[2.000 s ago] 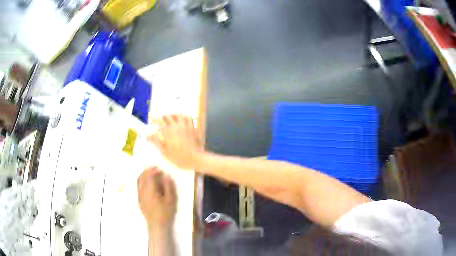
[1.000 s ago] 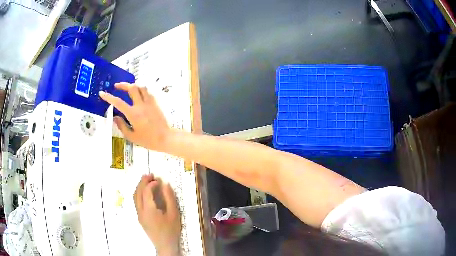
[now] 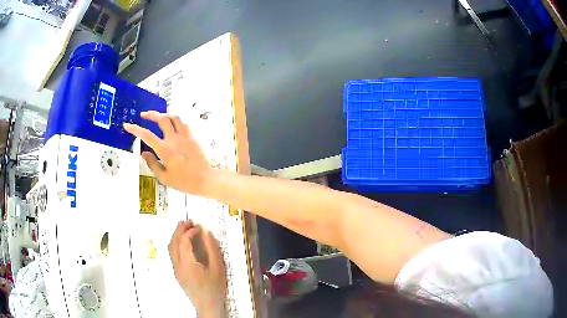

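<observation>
The blue control panel (image 3: pixel 102 105) with a lit screen and small buttons sits at the far end of the white JUKI sewing machine (image 3: pixel 93 217), left in view. My right hand (image 3: pixel 177 155) reaches in from the lower right. Its fingers are spread, and a fingertip is at the panel's buttons; whether it presses cannot be told. My left hand (image 3: pixel 198 261) rests low over the white machine table (image 3: pixel 202 81), beside the machine head. Its fingers are loosely curled, with a gap to the thumb, and no held thing shows. The needle area is not visible.
A blue plastic crate (image 3: pixel 415 133) stands on the dark floor (image 3: pixel 298 81) to the right. A brown panel-like thing (image 3: pixel 541 186) is at the right edge. A red and white object (image 3: pixel 292 278) lies below the table edge. A metal-legged stand is at top right.
Since two seconds ago, my right hand has moved from the table top up and left to the control panel. In the last second it has barely moved. My left hand stays near its place.
</observation>
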